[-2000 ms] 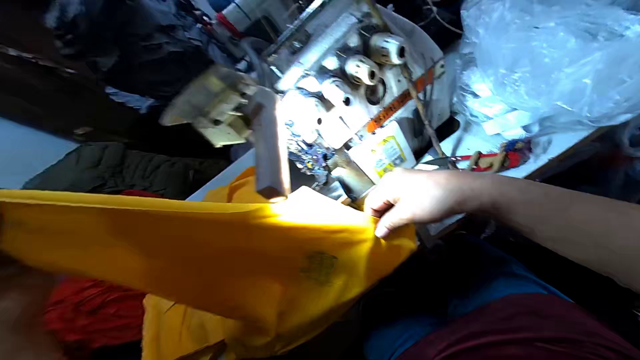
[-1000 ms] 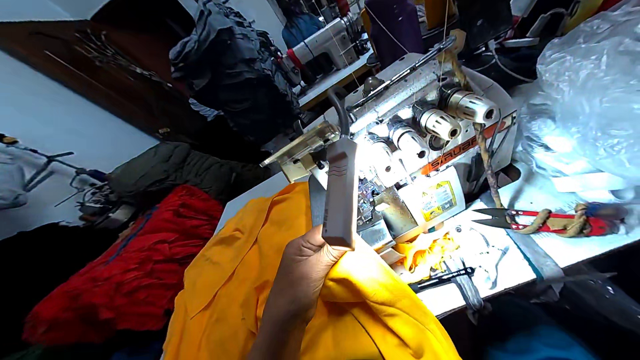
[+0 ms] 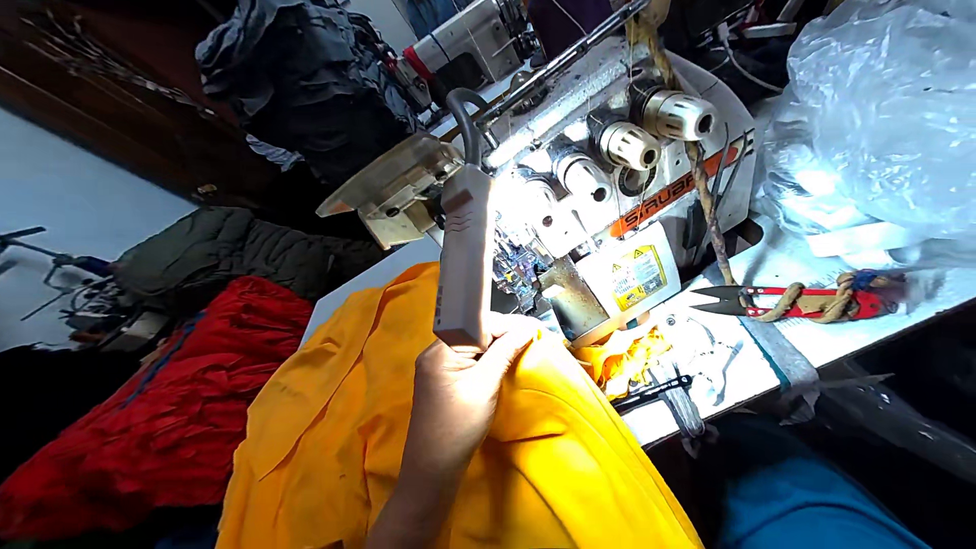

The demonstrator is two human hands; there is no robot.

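My left hand (image 3: 457,389) pinches the edge of a yellow fabric piece (image 3: 564,450) between thumb and fingers, just below the pale housing of a machine lamp (image 3: 463,259). The fabric drapes over the near side of the work table and hangs toward me. Beyond the hand stands an overlock sewing machine (image 3: 564,84) with several white tension dials; its needle and looper area (image 3: 518,267) is brightly lit, and the lamp housing partly hides it. My right hand is out of view.
Red-handled thread snips (image 3: 801,301) wrapped in cord lie on the table (image 3: 762,366) at the right. Behind them is clear plastic wrapping (image 3: 892,130). Tweezers (image 3: 652,393) and yellow scraps (image 3: 625,358) lie near the table's edge. Red fabric (image 3: 191,396) is heaped at the left.
My right hand, on the fabric two seconds ago, is out of view. My left hand now holds the yellow fabric by the lamp. The view has turned, showing more of the left side.
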